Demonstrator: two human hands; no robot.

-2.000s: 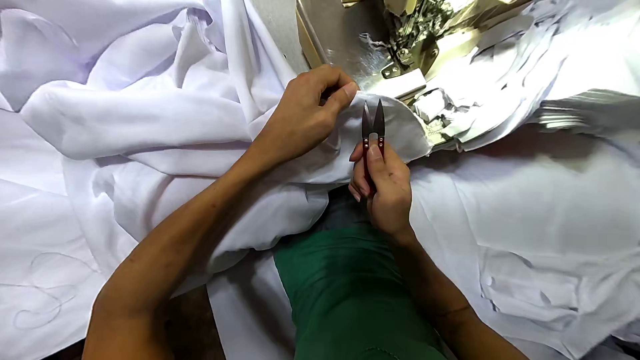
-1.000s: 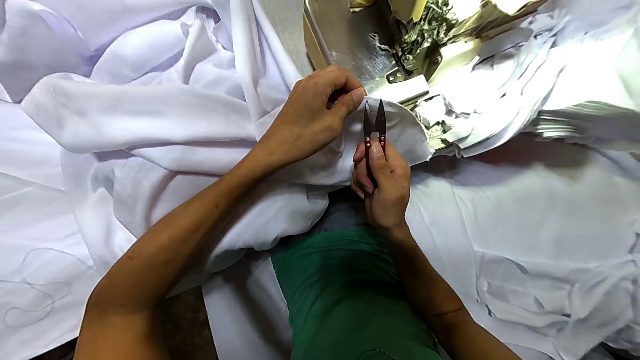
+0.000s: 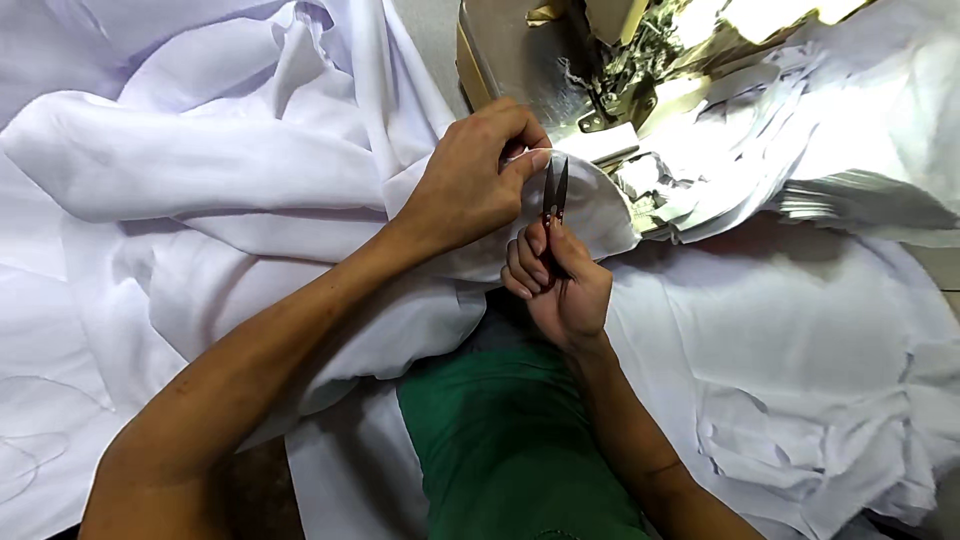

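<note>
White fabric point(image 3: 592, 202) with a curved edge reaches from the large folds at the left toward the sewing machine. My left hand point(image 3: 480, 176) pinches that edge between thumb and fingertips. Just below and to the right, my right hand point(image 3: 559, 281) is closed around a pair of thread snips point(image 3: 555, 191). The snips point up, with their two dark blades a little apart over the fabric, close to my left thumb. Whether a thread lies between the blades cannot be seen.
The sewing machine point(image 3: 525, 56) stands at the top, brightly lit around its needle area. Stacked white cut pieces point(image 3: 862, 199) lie to its right. More white cloth point(image 3: 772, 322) spreads at the lower right, and large white folds point(image 3: 225, 157) cover the left.
</note>
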